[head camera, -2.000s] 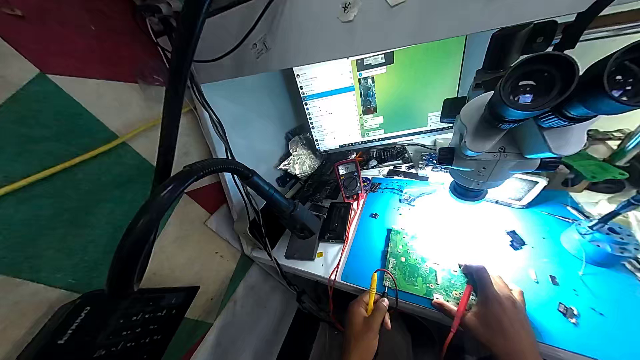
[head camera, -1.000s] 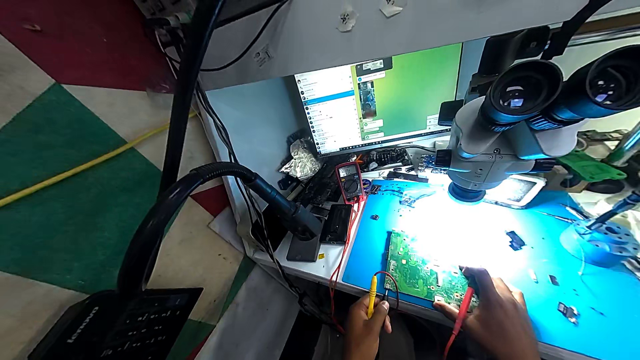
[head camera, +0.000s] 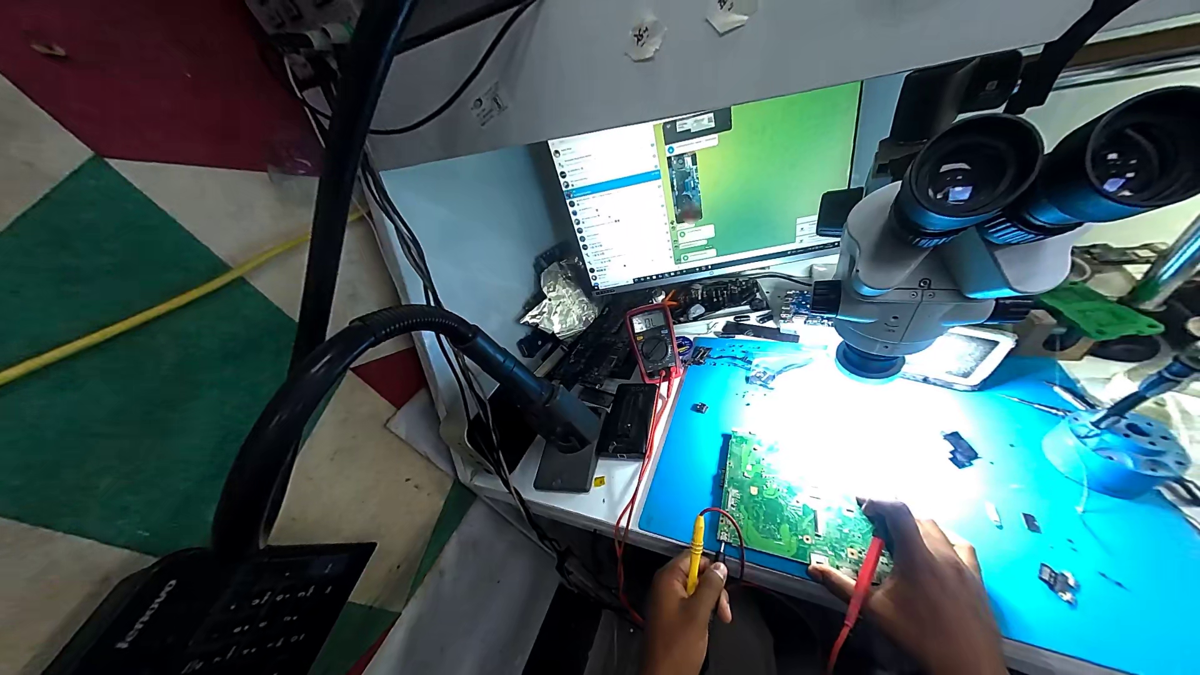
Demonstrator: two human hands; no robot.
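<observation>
A green circuit board point(head camera: 773, 506) lies on the blue work mat point(head camera: 680, 469) near its front edge, partly washed out by bright light. My left hand point(head camera: 684, 609), at the board's front left corner, grips a yellow probe point(head camera: 697, 553) and a thin black one point(head camera: 720, 553) whose tip is by that corner. My right hand point(head camera: 928, 581) holds a red probe point(head camera: 862, 581) and touches the board's right part with its fingers; whether the probe tip makes contact cannot be told. A red-framed multimeter point(head camera: 653, 342) stands behind the mat's left corner, with red leads running down from it.
A stereo microscope point(head camera: 909, 253) overhangs the mat. Behind is a lit monitor point(head camera: 778, 178). A round blue holder point(head camera: 1116, 455) and small parts point(head camera: 1059, 581) are at the right. A black flexible arm point(head camera: 375, 347) reaches in from the left, beside a phone point(head camera: 628, 420) and hanging cables.
</observation>
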